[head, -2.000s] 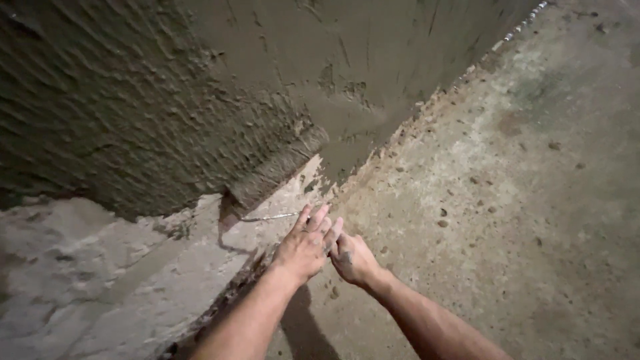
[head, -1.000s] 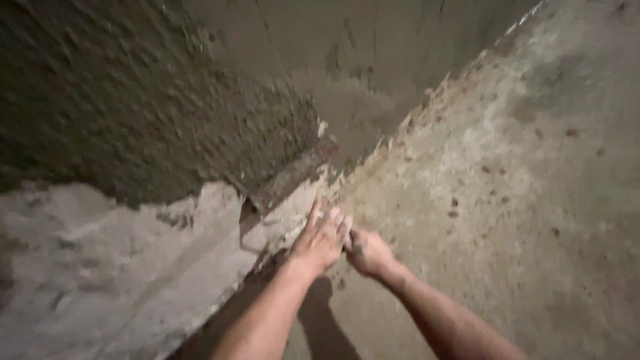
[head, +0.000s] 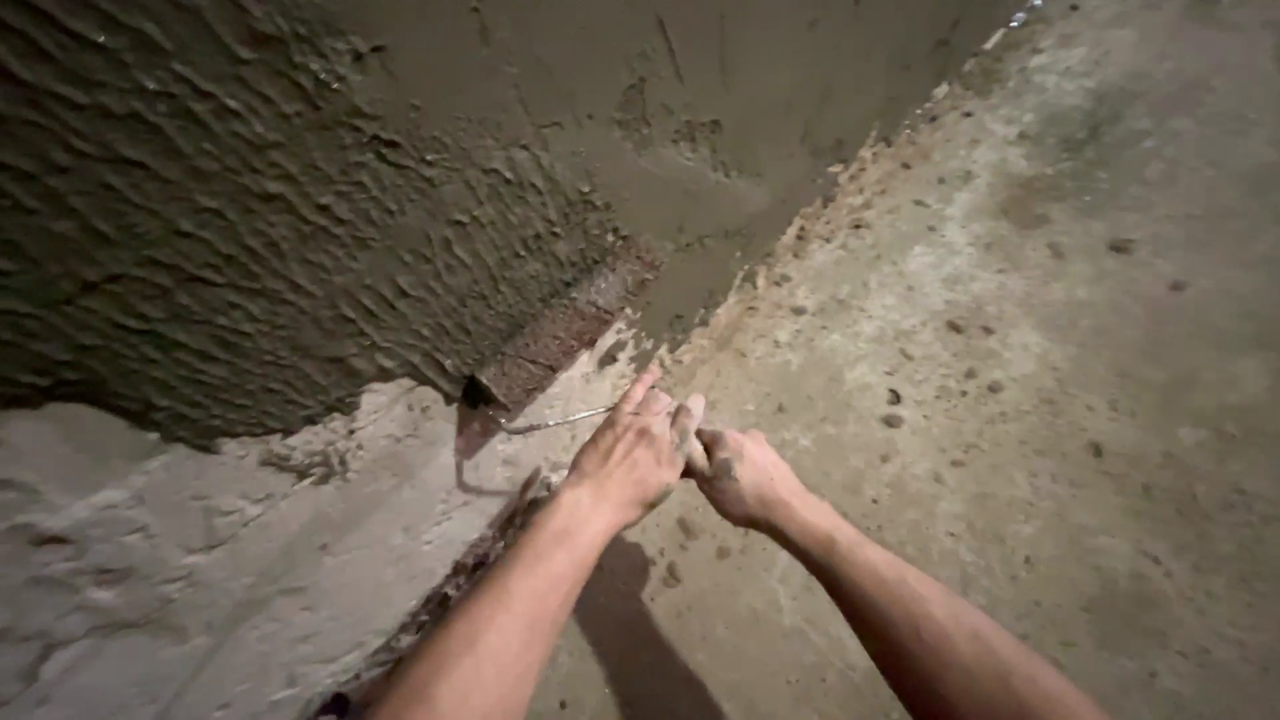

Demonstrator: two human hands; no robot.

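Observation:
A paint roller [head: 570, 335] with a brownish, mortar-covered sleeve lies against the lower edge of wet grey plaster [head: 300, 220] on the wall. Its thin wire frame [head: 560, 418] runs right into my hands. My left hand [head: 640, 455] is on the roller's handle end, its index finger stretched along the frame; the handle itself is hidden. Close beside it, my right hand [head: 742, 475] is closed around the handle, with grey smears on its fingers. Both hands are touching or nearly so.
Bare, rough pale wall [head: 250, 570] lies below the plaster at the left. A concrete floor [head: 960, 480] spotted with mortar crumbs fills the right side. The wall meets the floor along a diagonal line of crumbly mortar [head: 800, 235]. Shadows of my arms fall on the floor.
The roller sleeve stays near the plaster's lower edge by the corner, with both hands still together at the handle. The view shifted slightly and came back.

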